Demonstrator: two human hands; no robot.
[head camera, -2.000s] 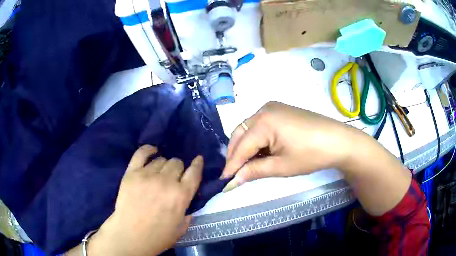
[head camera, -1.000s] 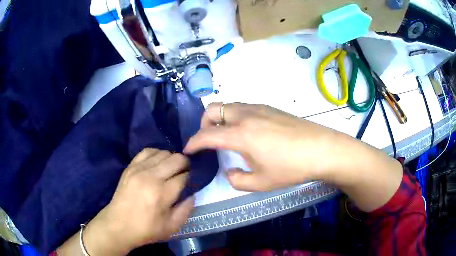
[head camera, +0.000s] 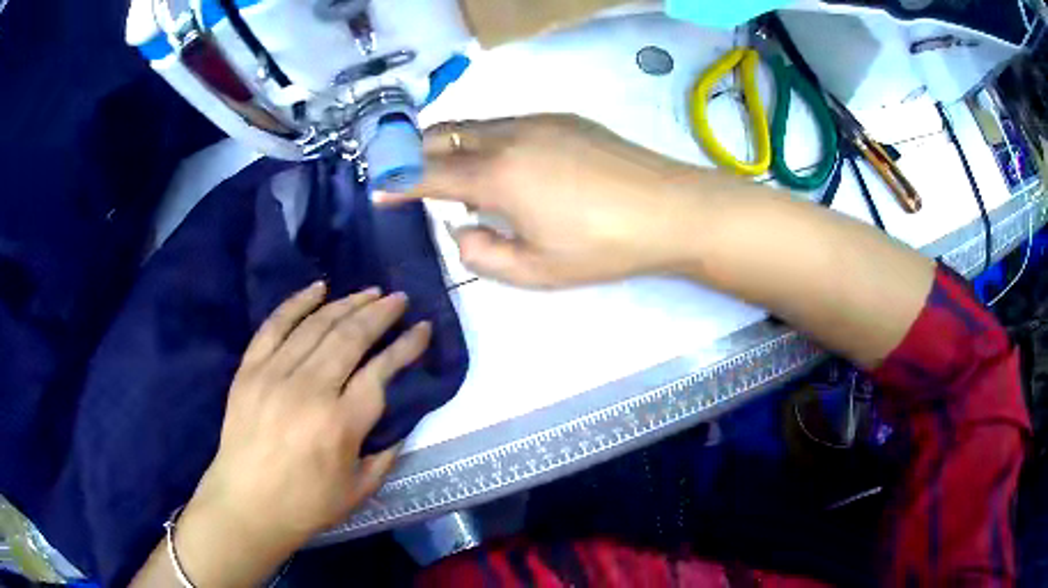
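Note:
A dark navy garment (head camera: 172, 333) lies on the white table and runs up to the presser foot (head camera: 348, 155) of the sewing machine (head camera: 270, 57). My left hand (head camera: 305, 391) lies on the garment with its fingers spread, palm down. My right hand (head camera: 540, 201) is at the right of the presser foot, its index fingertip on or just above the fabric beside the translucent blue-grey block (head camera: 392, 149). Its thumb is apart from the index finger. The needle is too small to make out.
Scissors with yellow and green loops (head camera: 801, 124) lie at the right, beside a slim orange-brown tool (head camera: 891, 172). A mint-green piece (head camera: 718, 9) and brown cardboard (head camera: 534, 17) are at the top. A measuring tape (head camera: 598, 427) follows the table's front edge. Dark cords hang over the right edge.
My right hand has let go of the fabric edge near the table front and moved up and left to the presser foot. My left hand has flattened. The machine sits further up and left in view.

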